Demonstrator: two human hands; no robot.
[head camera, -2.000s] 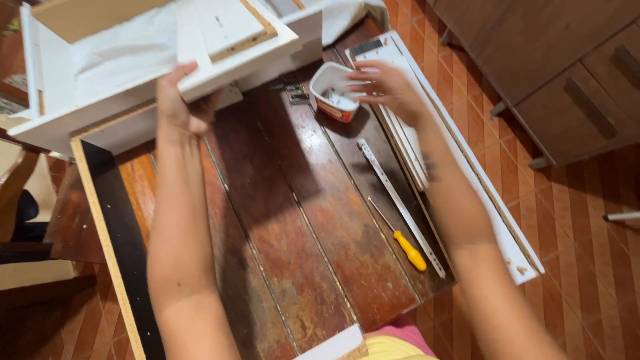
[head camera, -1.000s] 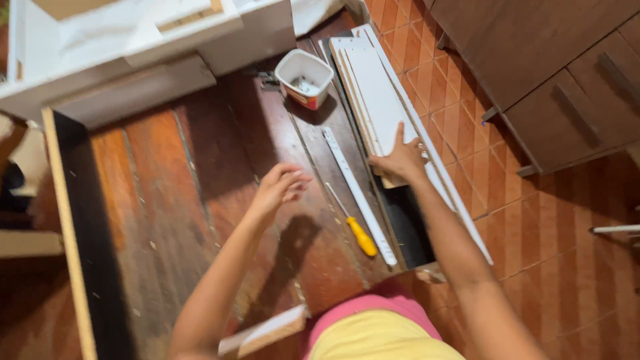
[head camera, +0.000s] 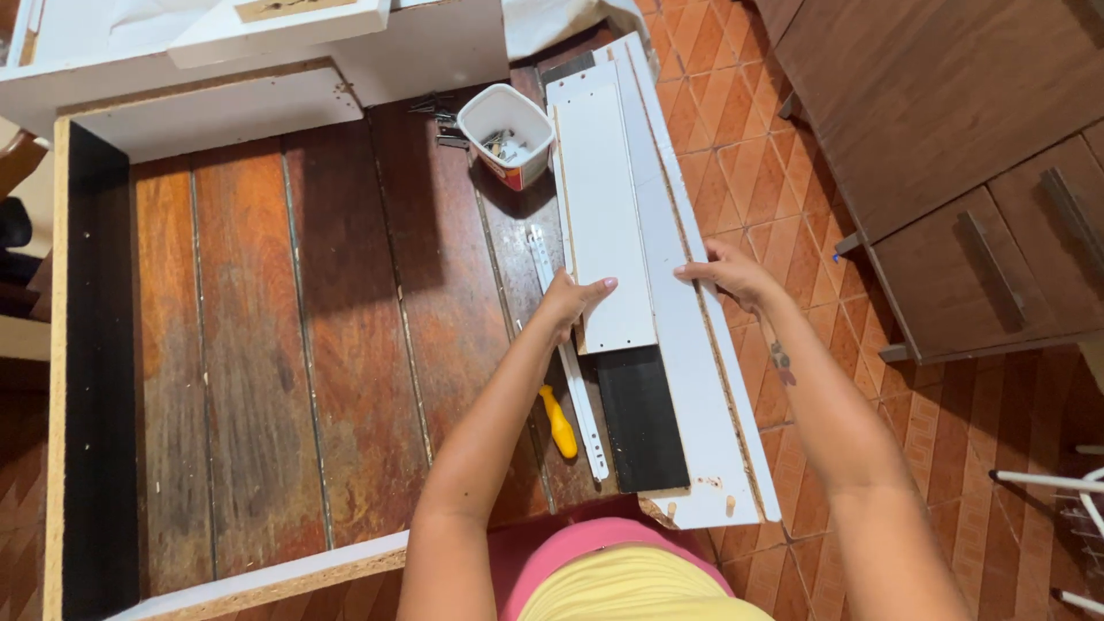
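On the right of the wooden table lies a stack of boards. My left hand (head camera: 571, 302) rests at the left edge of the short white board (head camera: 604, 207), its thumb on top and fingers at the side. My right hand (head camera: 733, 274) grips the outer edge of the long white board (head camera: 690, 379) beneath. A black board (head camera: 642, 423) lies partly under the short one. A white metal drawer slide (head camera: 580, 405) and a yellow-handled screwdriver (head camera: 559, 424) lie beside the stack, partly hidden by my left hand and forearm.
A white plastic tub (head camera: 507, 129) of small hardware stands near metal hinges (head camera: 450, 131). A frame with a black side panel (head camera: 102, 362) spans the table's left. A white furniture carcass (head camera: 431, 52) stands at the back. A brown cabinet (head camera: 957, 172) stands at right.
My left hand has left the white carcass and come down to the short white board. My right hand has moved from near the tub to the boards, now at their outer edge.
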